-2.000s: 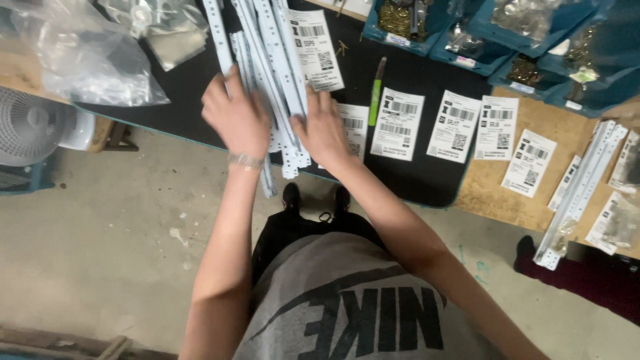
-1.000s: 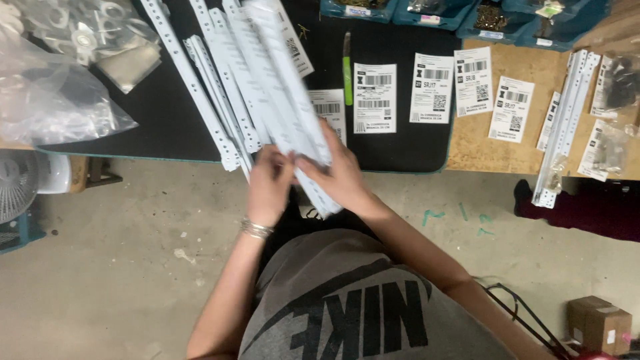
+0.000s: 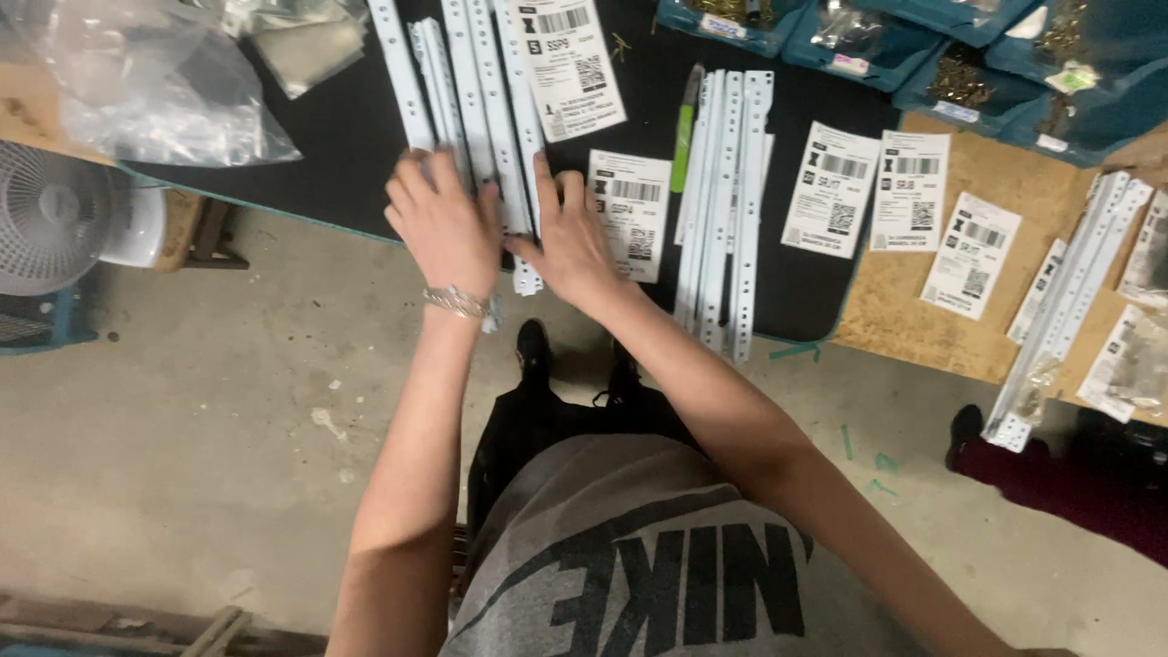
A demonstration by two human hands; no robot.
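Note:
Several pale metal drawer slides (image 3: 493, 100) lie side by side on the black mat (image 3: 319, 182). My left hand (image 3: 447, 219) rests over the left ones, its fingers bent on the metal. At their right edge, my right hand (image 3: 570, 237) touches the outermost slide, index finger stretched along it. A second group of drawer slides (image 3: 730, 182) lies to the right, overhanging the mat's front edge. Between the groups are a printed label (image 3: 639, 210) and, close to the second group, a green-handled knife (image 3: 682, 146). Another label (image 3: 570, 68) lies beside the first group.
More labels (image 3: 832, 187) lie to the right. Blue bins (image 3: 967, 87) of small hardware stand at the back right. Drawer slides with a small bag (image 3: 1068, 310) overhang the wooden table at right, near a person's leg (image 3: 1058, 484). Plastic bags (image 3: 155, 82) and a fan (image 3: 46, 219) are at left.
A group of slides that both my hands held one second ago now lies on the mat to the right. My hands have gone back to the slides on the left.

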